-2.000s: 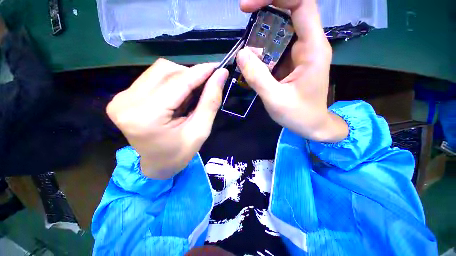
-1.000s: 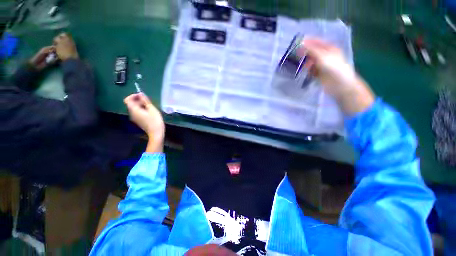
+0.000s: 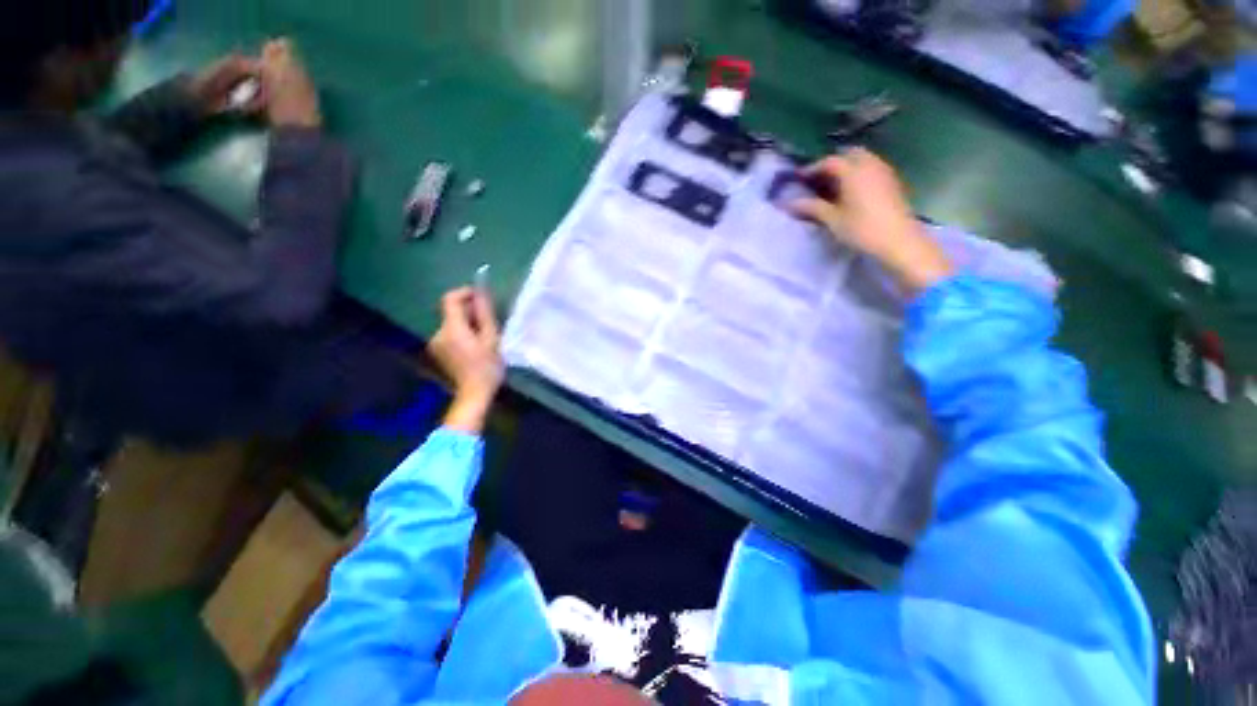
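My left hand [image 3: 469, 348] is above the bench edge, left of the tray. Its fingers are pinched on thin tweezers [image 3: 483, 280], blurred, with the tip pointing away from me. My right hand [image 3: 866, 207] reaches over the far part of the white tray liner [image 3: 593, 310]. Its fingertips close on a dark phone housing [image 3: 786, 188], partly hidden by the fingers. Another black housing [image 3: 678, 193] lies flat on the liner to the left, and one more [image 3: 709, 135] lies behind it at the tray's far edge.
A dark phone [image 3: 427, 200] and small pale pieces [image 3: 467, 232] lie left of the tray. A red-framed part [image 3: 728, 86] is behind it. Another person's arm and hands [image 3: 283, 90] are at left. A grey heap [image 3: 1227, 586] is at right, a brown carton [image 3: 283, 586] below left.
My right hand has moved from the dark phone part it held over the tray to a housing farther back. My left hand stays left of the tray. The view has turned, so the tray appears tilted.
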